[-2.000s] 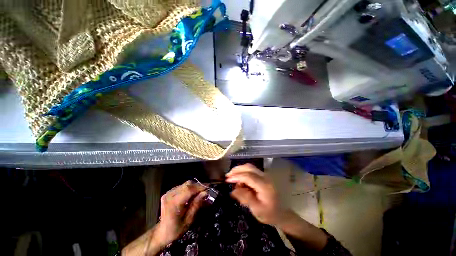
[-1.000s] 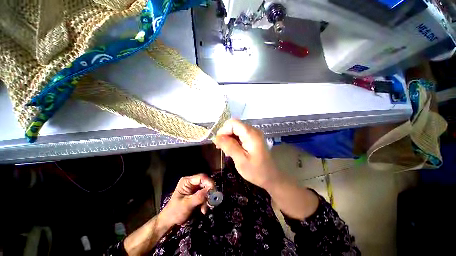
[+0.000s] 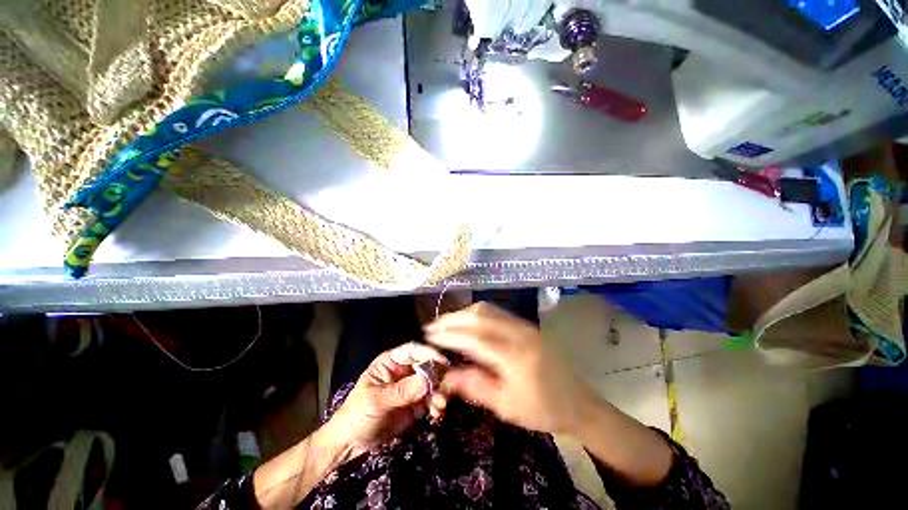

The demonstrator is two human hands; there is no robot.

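My left hand (image 3: 383, 398) is over my lap and holds a small silver bobbin case (image 3: 428, 374) between thumb and fingertips. My right hand (image 3: 508, 364) is blurred, just to the right of it, with its fingers near the bobbin case; whether it pinches anything is not clear. A fine thread (image 3: 439, 297) rises in a curve above my right hand towards the table edge. The beige woven tote bag (image 3: 60, 129) lies at the upper left of the table, with blue flowered lining (image 3: 224, 118) along its opening. Its strap (image 3: 289, 219) loops to the front edge.
The sewing machine (image 3: 787, 90) stands at the upper right, its needle area (image 3: 480, 95) brightly lit. Red-handled snips (image 3: 615, 103) lie on its bed. Another red-and-black tool (image 3: 762, 182) lies at the table's right end. A beige bag (image 3: 806, 324) hangs at the right. The table's ruled edge (image 3: 597, 267) crosses before me.
My right hand has come down from the table edge to beside the bobbin case. The bobbin's round face, seen a second ago, is now mostly covered. The view has shifted slightly.
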